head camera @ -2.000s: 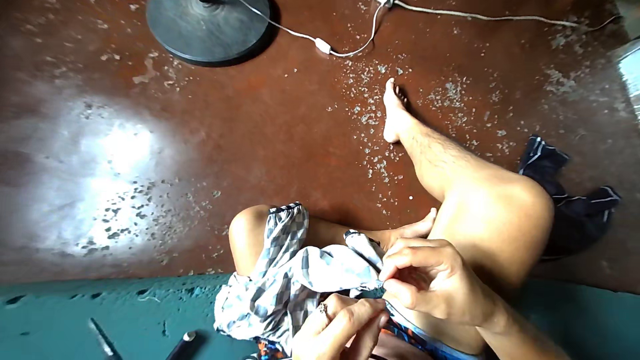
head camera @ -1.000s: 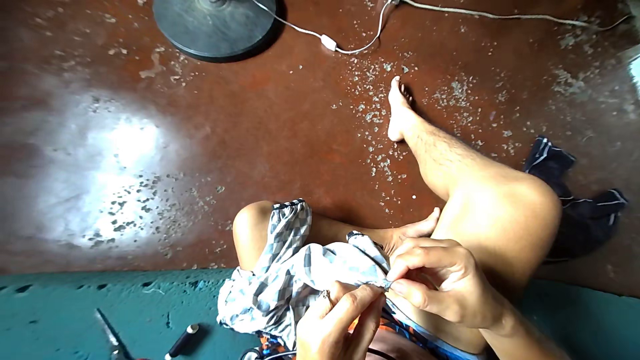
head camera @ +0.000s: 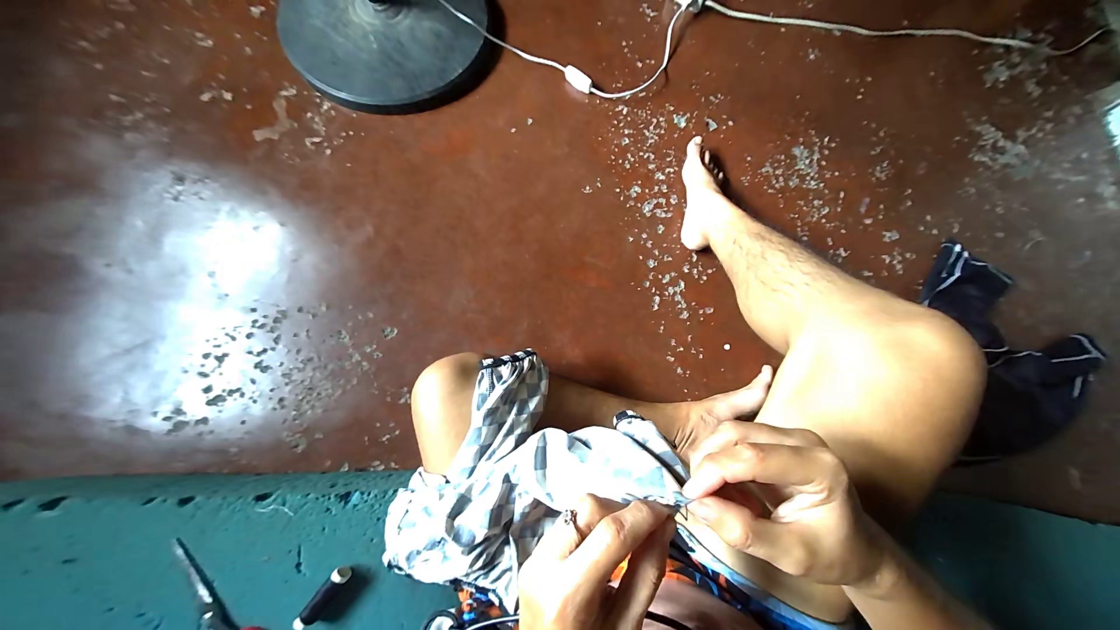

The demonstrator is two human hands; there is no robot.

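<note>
A grey and white checked cloth garment (head camera: 525, 490) lies bunched over the lap, with dark elastic-looking edges at two of its ends. My left hand (head camera: 604, 551), wearing a ring, pinches a bit of it between thumb and fingers. Close against it, my right hand (head camera: 770, 499) pinches something thin and dark at the fingertips, too small to tell whether it is thread or a needle. The fingertips of both hands almost meet at the garment's edge.
On the green ledge (head camera: 105, 525) lie scissors (head camera: 203, 586) and a spool of dark thread (head camera: 324, 597). A round black stand base (head camera: 385, 52) and a white cord (head camera: 577, 79) are on the red floor. Dark clothing (head camera: 1024, 385) lies at the right, beyond the bent knee.
Both hands stay close together at the garment. Between two seconds ago and now, the fingertips of my right hand have come nearer to those of my left hand.
</note>
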